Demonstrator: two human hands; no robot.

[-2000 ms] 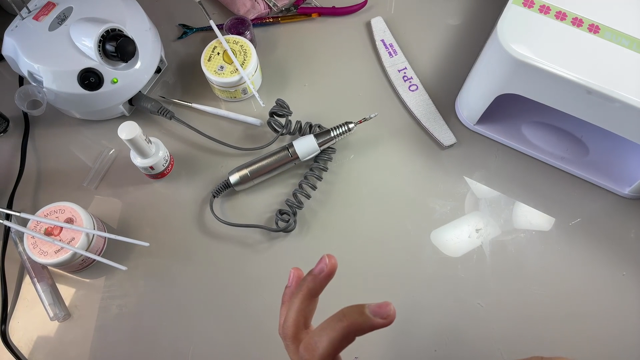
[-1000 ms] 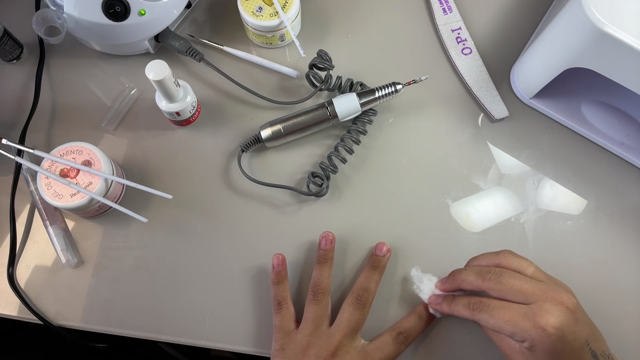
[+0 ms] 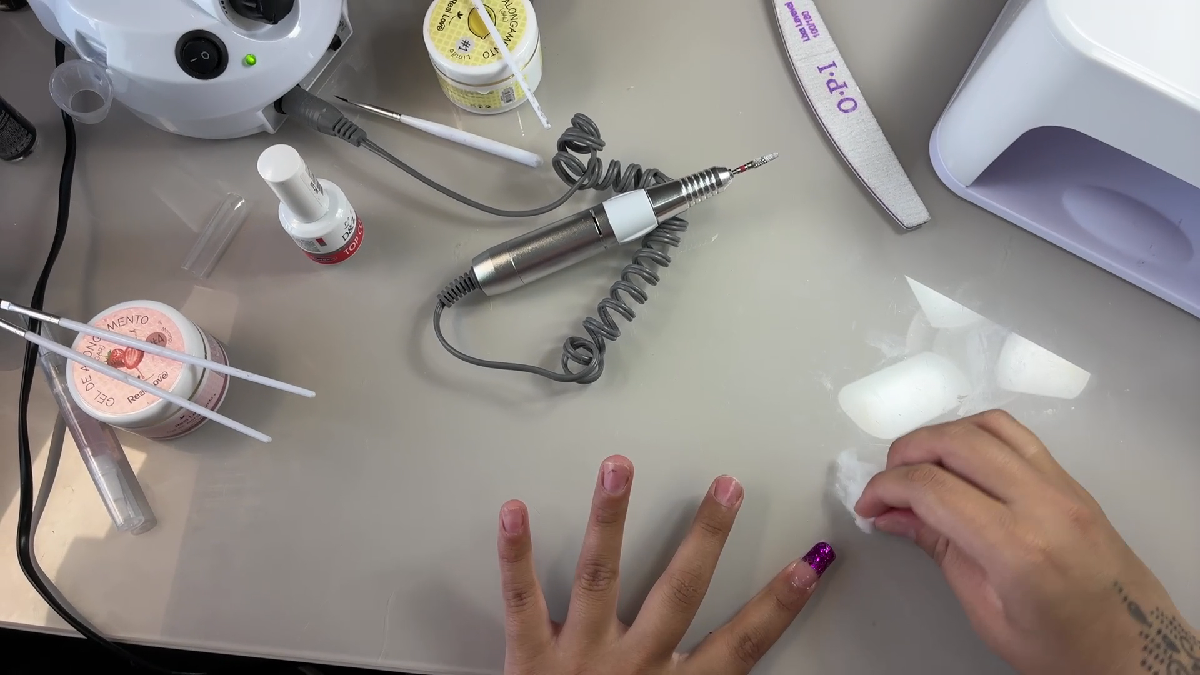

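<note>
My left hand [image 3: 623, 600] lies palm down at the bottom, its fingers spread and nothing in it. One of its nails bears purple glitter at the tip; the other visible nails look bare and short. Just to its right, my right hand [image 3: 1003, 525] pinches a small white cotton piece [image 3: 854, 487] between thumb and fingers, apart from the glitter nail. Above the hands lies a metal nail drill handpiece [image 3: 544, 253] with a coiled grey cord [image 3: 614, 314]. A grey nail file [image 3: 848, 112] rests at upper right.
A nail lamp [image 3: 1059, 122] stands at right, above light reflections on the table. At upper left are the drill's control unit [image 3: 150, 80], a top coat bottle [image 3: 314, 211] and a yellow-labelled jar [image 3: 483, 56]. Two thin brushes [image 3: 202, 361] cross a pink-lidded jar [image 3: 145, 375] at left.
My right hand has moved the cotton off the left hand's finger, and the purple glitter nail now shows. Two seconds ago only one hand was plainly in view, raised with bent fingers.
</note>
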